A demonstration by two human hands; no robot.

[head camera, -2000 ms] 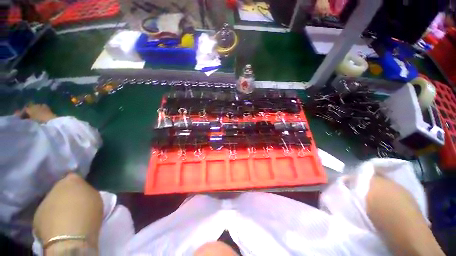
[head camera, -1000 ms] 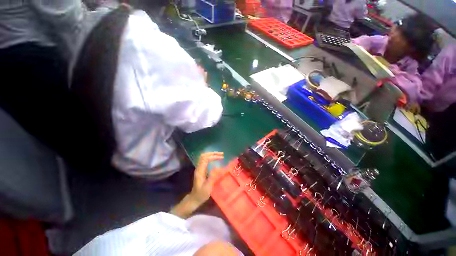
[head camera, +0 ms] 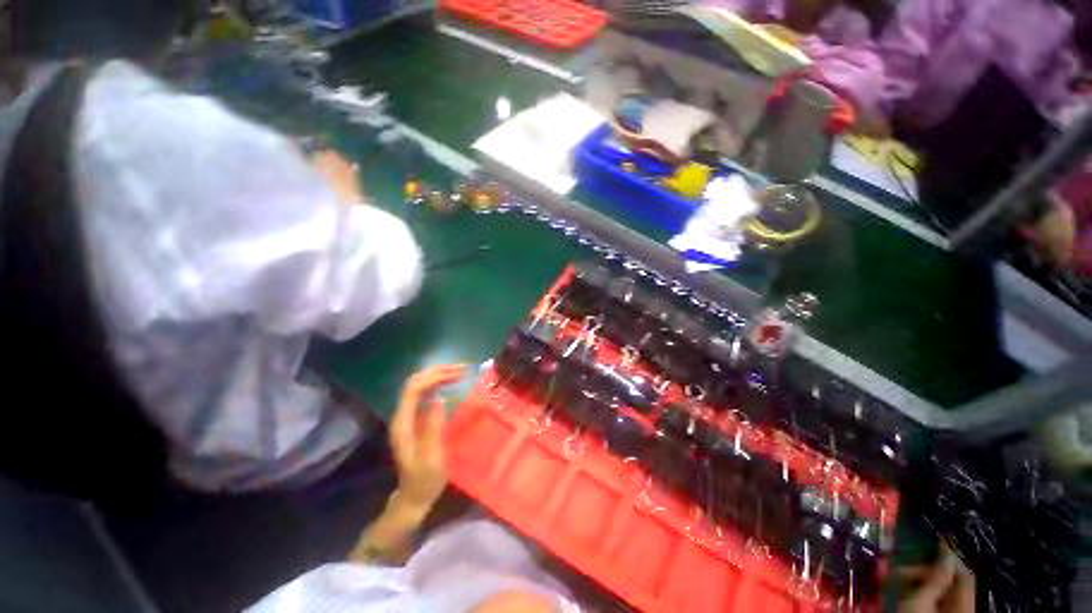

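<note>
The red-orange compartment tray (head camera: 583, 503) lies slanted on the bench. Its near row of pockets is bare. Rows of black binder clips (head camera: 707, 461) with silver wire handles cover the rest. My left hand (head camera: 419, 443) is at the tray's left corner, fingers bent around a small pale blur at the fingertips; whether it holds anything is unclear. My right hand (head camera: 942, 589) is blurred and partly cut off at the lower right, beside the tray's right end; its grip cannot be told.
A small bottle with a red-and-white label (head camera: 771, 334) stands behind the tray. A chain-like silver row (head camera: 623, 258) runs along the bench. Beyond are a blue bin (head camera: 635, 186) and yellowish ring (head camera: 784, 216). Loose clips (head camera: 1018, 521) lie right. A person in a white coat (head camera: 228, 252) sits left.
The view has swung left, then partly back right, and the tray now looks slanted. My left hand has come to the tray's left corner; my right hand now shows at its right end.
</note>
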